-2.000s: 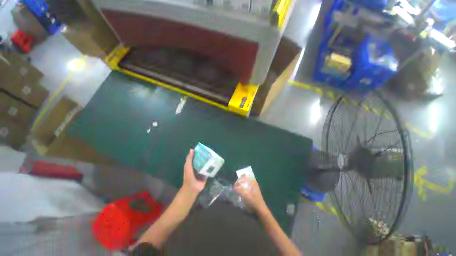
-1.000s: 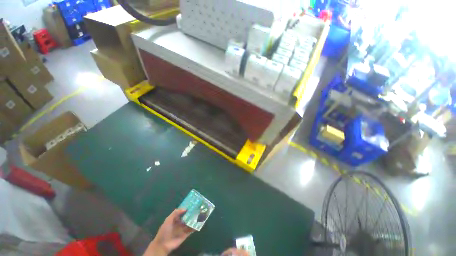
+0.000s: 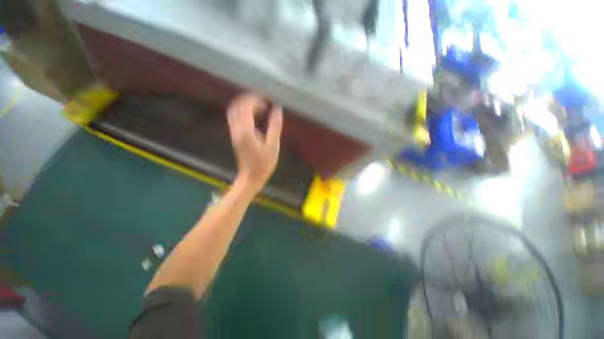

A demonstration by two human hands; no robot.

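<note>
My left hand [image 3: 255, 142] reaches up from the lower left, in front of the dull red-brown tunnel curtain [image 3: 324, 142] and over the dark mesh conveyor [image 3: 179, 129]. Its fingers and thumb are apart and I see nothing between them; the hand is blurred. My right hand is not in view. A blurred white and pale teal thing, perhaps a product box [image 3: 336, 328], is cut off by the bottom edge, over the green work table [image 3: 99, 205].
Yellow conveyor end guards [image 3: 323, 200] stand at both ends of the belt. The grey-white tunnel housing [image 3: 199, 43] is above, with blurred pale shapes on top. White scraps [image 3: 157, 250] lie on the table. A black wire fan [image 3: 490, 285] stands at the right, blue crates [image 3: 457, 138] behind.
My left hand has moved up and forward to the tunnel mouth; the box it held is no longer seen. My right hand has left the picture. The view has shifted closer to the machine.
</note>
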